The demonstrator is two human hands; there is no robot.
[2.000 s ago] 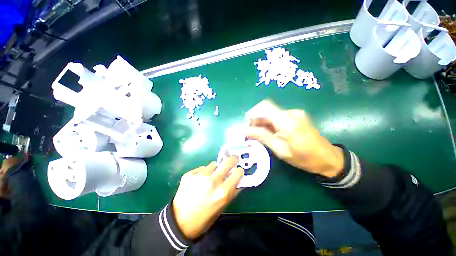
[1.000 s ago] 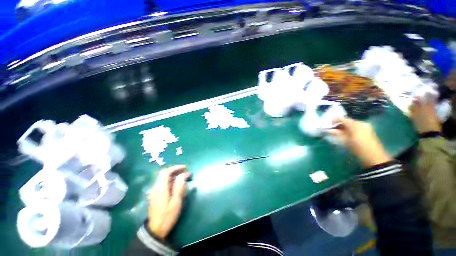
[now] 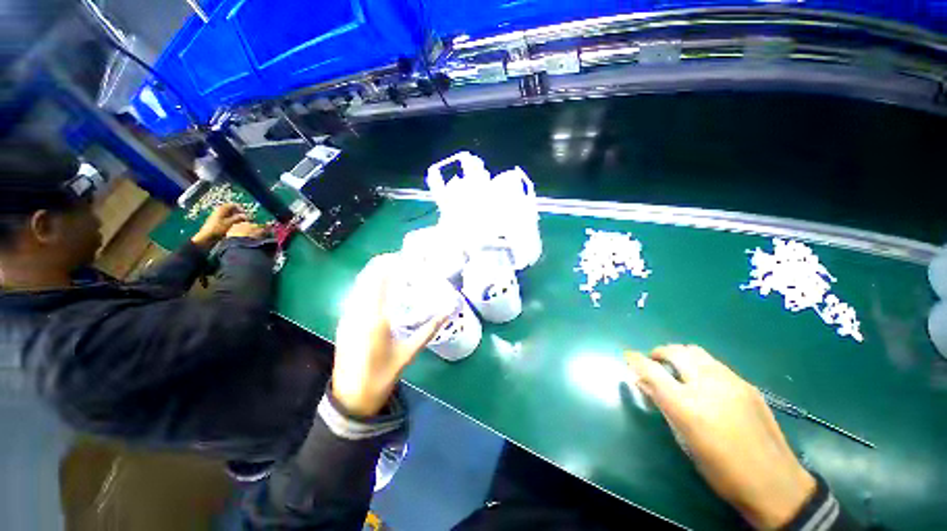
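Observation:
White plastic housings (image 3: 490,285) stand and lie in a close group left of centre, with dark slots showing in some end faces. My left hand (image 3: 366,347) is at the group's near left side, thumb and fingers around a white housing (image 3: 415,296); glare blurs the contact. My right hand (image 3: 722,430) is low over the bench at right, fingers bent. A thin dark tool shaft (image 3: 820,420) sticks out beyond its knuckles; my hand hides the other end, so its grip is unclear.
Two loose piles of small white parts, left (image 3: 611,259) and right (image 3: 794,280), lie on the green bench (image 3: 550,363) before a metal rail (image 3: 665,215). A person (image 3: 156,322) works at left beside a dark box (image 3: 337,197). White housings (image 3: 938,311) are cut off at the right edge.
The view has swung left. My left hand has gone from bare bench to the left housings. My right hand has left the right housings and come back near the tool.

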